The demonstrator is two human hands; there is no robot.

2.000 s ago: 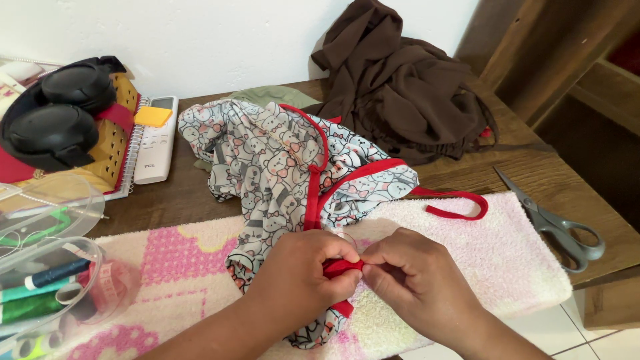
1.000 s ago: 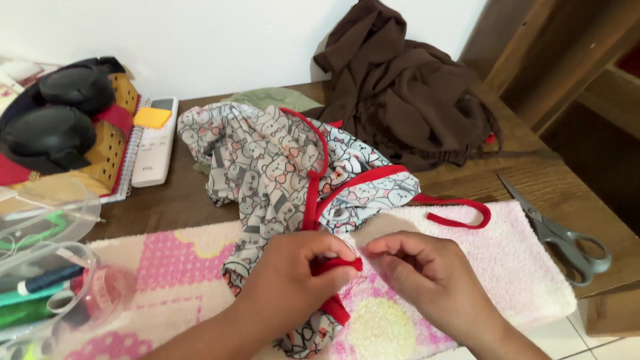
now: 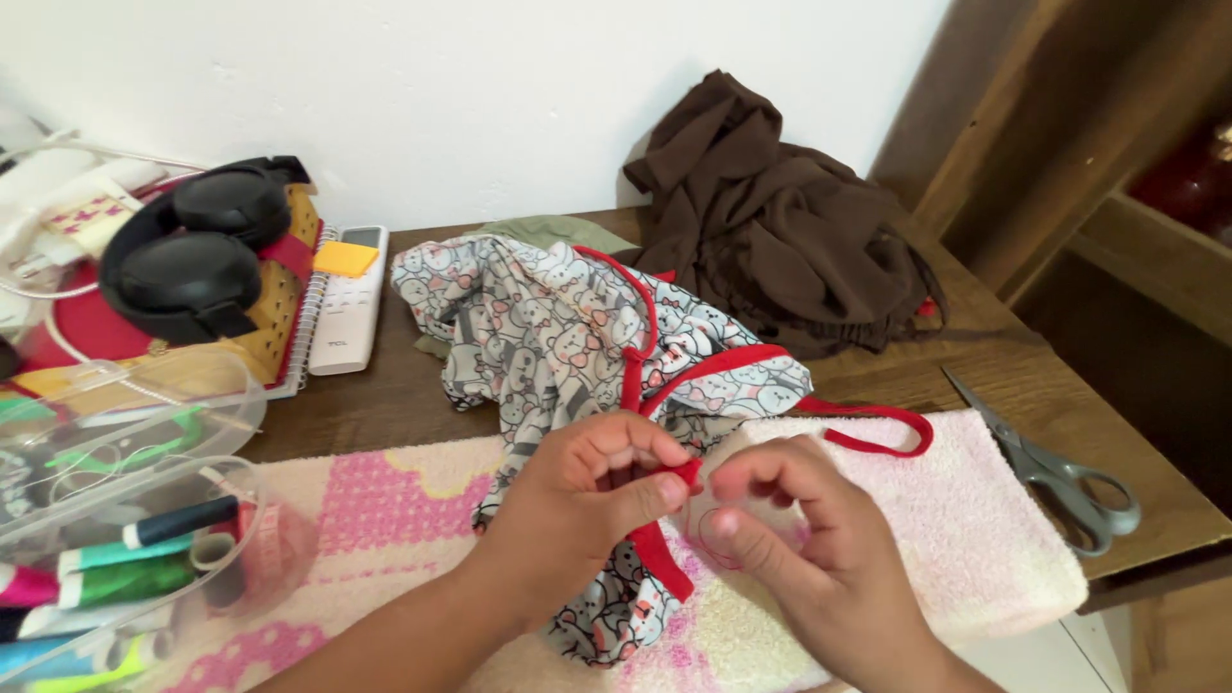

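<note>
A bear-print fabric garment [image 3: 568,327] with red trim lies across a folded pink and cream towel [image 3: 404,520]. My left hand [image 3: 597,500] pinches the end of the red trim [image 3: 689,474] between thumb and fingertips. Just right of it, my right hand [image 3: 799,529] has its thumb and forefinger apart; whether it holds a needle cannot be made out. A fine red thread [image 3: 707,549] loops below, between the hands. Behind them a red strap [image 3: 910,438] curls over the towel's back edge.
Grey-handled scissors [image 3: 1059,481] lie at the right. At the left stand a clear box of thread spools [image 3: 144,577], headphones [image 3: 192,260] on a notebook, and a white remote [image 3: 348,318]. Brown cloth [image 3: 789,231] is heaped against the wall.
Two seconds ago both hands met at the red trim; my right hand has since parted slightly from it to the right. My left hand keeps its pinch.
</note>
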